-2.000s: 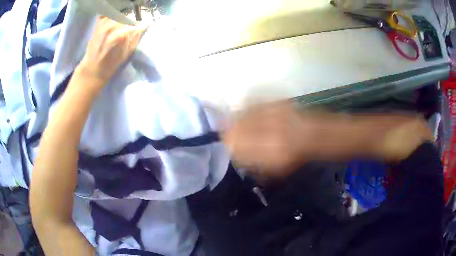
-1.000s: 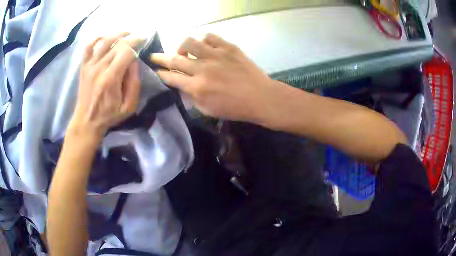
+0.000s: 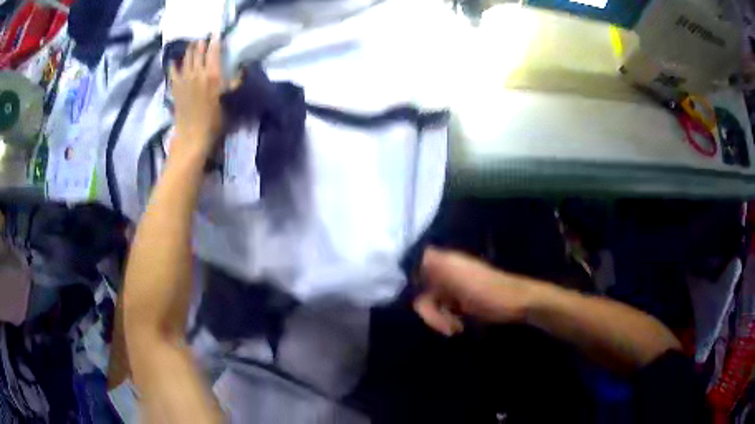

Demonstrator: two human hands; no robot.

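A pale grey garment (image 3: 356, 182) with narrow dark strips lies over the white table and hangs over its front edge towards my lap. A dark patch (image 3: 281, 124) shows on it. My left hand (image 3: 196, 91) is on the cloth at the upper left, fingers pointing away and thumb by bunched dark cloth, which it appears to grip. My right hand (image 3: 468, 290) is blurred, below the table edge, beside the garment's lower right edge; its fingers are partly curled, and whether they hold cloth is unclear. The needle area is not clearly visible.
Scissors with red and yellow loops (image 3: 699, 124) lie at the table's right, by a small dark panel (image 3: 732, 137) and a pale machine casing (image 3: 683, 41). The green front edge (image 3: 579, 180) runs across. More dark and grey cloth hangs at lower left.
The view has shifted, showing more at the left. My hands have moved apart: the left is farther up on the cloth, the right has dropped below the table edge. The garment is spread wider.
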